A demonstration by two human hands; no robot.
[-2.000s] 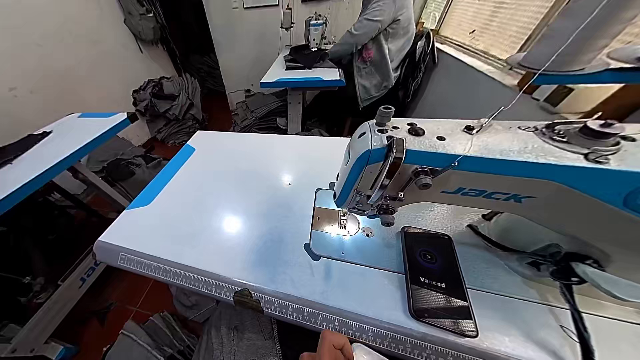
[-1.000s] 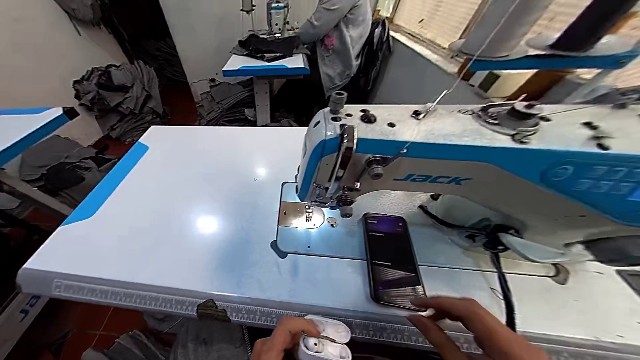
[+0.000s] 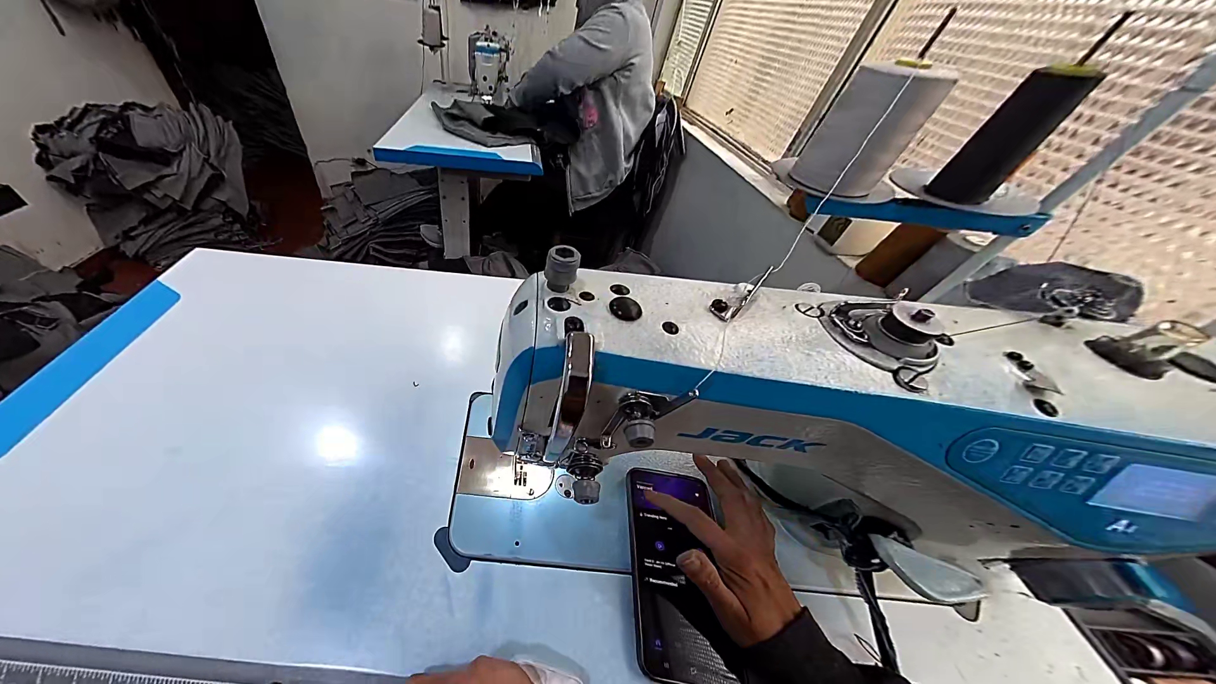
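Observation:
A black smartphone (image 3: 655, 608) with a lit screen lies on the white table of a Jack sewing machine (image 3: 760, 408). My right hand (image 3: 736, 551) is over the phone, fingers spread, the index fingertip at the upper part of its screen, nothing held. At the bottom edge only part of my left hand (image 3: 480, 673) shows, beside a bit of a white object (image 3: 549, 674); its grip is cut off by the frame. The machine's lamp lights the needle plate (image 3: 499, 470) left of the phone.
Thread cones (image 3: 874, 128) stand on a rack at the upper right. A co-worker in a grey sweatshirt (image 3: 608, 85) sits at another sewing table (image 3: 456, 157) with dark cloth. Piles of grey cloth (image 3: 142, 171) lie at the back left. A ruler strip (image 3: 85, 674) runs along the near table edge.
My right hand came into view and moved from the phone's lower end up over its screen. My left hand, at an open white earbud case one second ago, is now mostly out of view.

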